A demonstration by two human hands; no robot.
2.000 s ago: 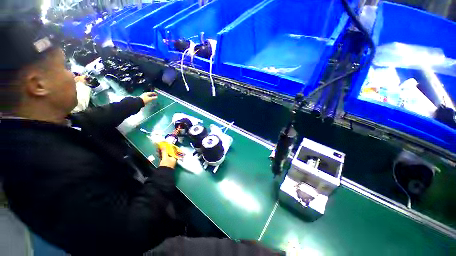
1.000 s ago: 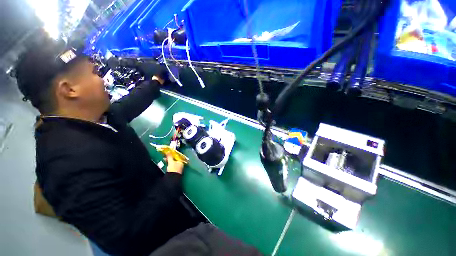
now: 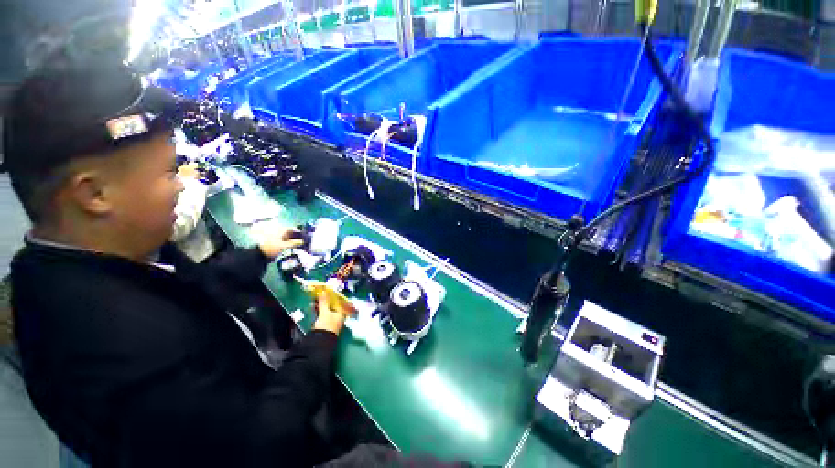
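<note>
Neither of my hands is in view; only a dark sleeve edge shows at the bottom. Nearest in front, the hanging electric screwdriver (image 3: 546, 311) stands upright on its dark cable. The silver-white screw feeder (image 3: 615, 349) sits right beside it on the green bench (image 3: 476, 366). To the left, security cameras with black round heads and white housings lie grouped; one black head (image 3: 408, 306) has a pale ring on top. A neighbouring person's hand holds a yellow-and-white slim item (image 3: 330, 297) beside them.
A person in dark clothes and cap (image 3: 137, 302) sits at left, other hand at a white camera part (image 3: 322, 236). Large blue bins (image 3: 549, 137) line the rack behind. Camera parts with white leads (image 3: 394, 130) hang from a bin edge. A metal rail edges the bench.
The view has shifted. The neighbour's far hand has come back from the rack side to the bench, where a white-and-black camera part now sits left of the group.
</note>
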